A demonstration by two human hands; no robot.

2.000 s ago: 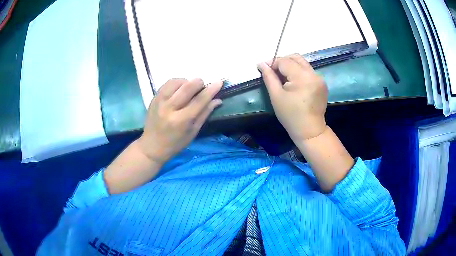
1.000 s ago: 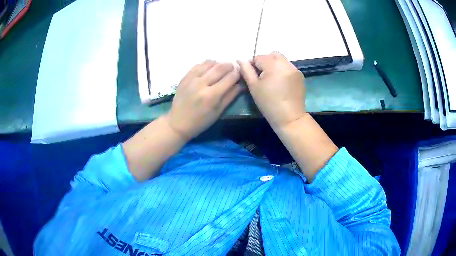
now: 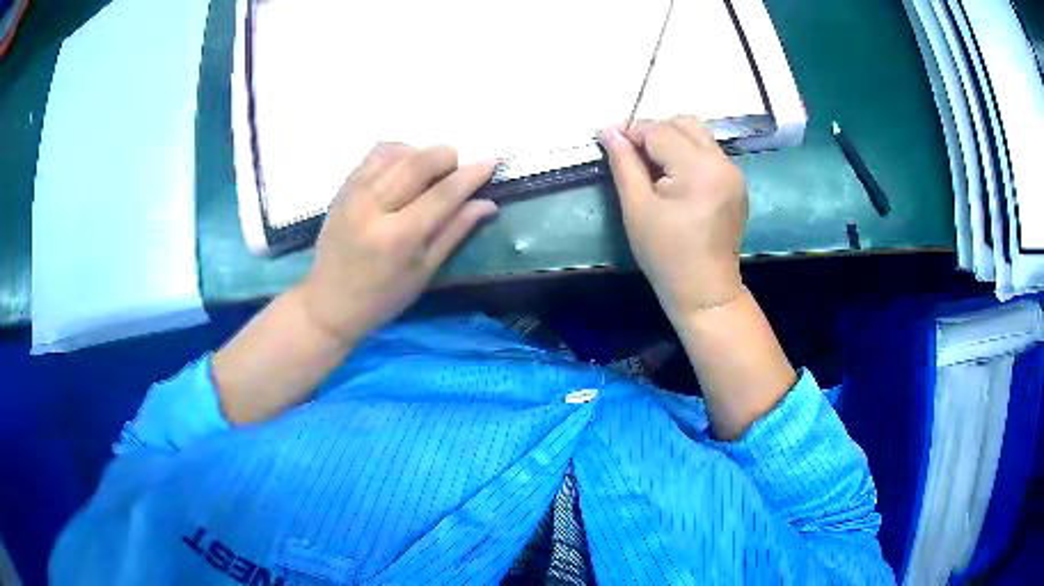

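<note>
A white panel (image 3: 492,86) with a thin black border lies on the dark green bench top, cut off by the picture's upper edge. A thicker dark band runs along its near edge. My left hand (image 3: 389,235) rests on the near edge left of centre, fingertips pressed on the dark band. My right hand (image 3: 685,212) pinches a narrow tape (image 3: 650,71) between thumb and forefinger just above the near edge, right of centre. The tape runs from the fingertips up and out of the picture. Whether tape lies between the hands is too fine to tell.
A plain white sheet (image 3: 120,172) lies at the left. A black pen-like tool (image 3: 861,172) and a small black piece (image 3: 853,236) lie right of the panel. Stacked white panels (image 3: 973,137) stand at the far right. Below them is a blue bin (image 3: 927,378) with white sheets. The bench's front edge is close.
Since one second ago, my hands have moved apart along the near edge, left hand leftward and right hand rightward. The panel sits further left in the picture. The tape is still in my right hand.
</note>
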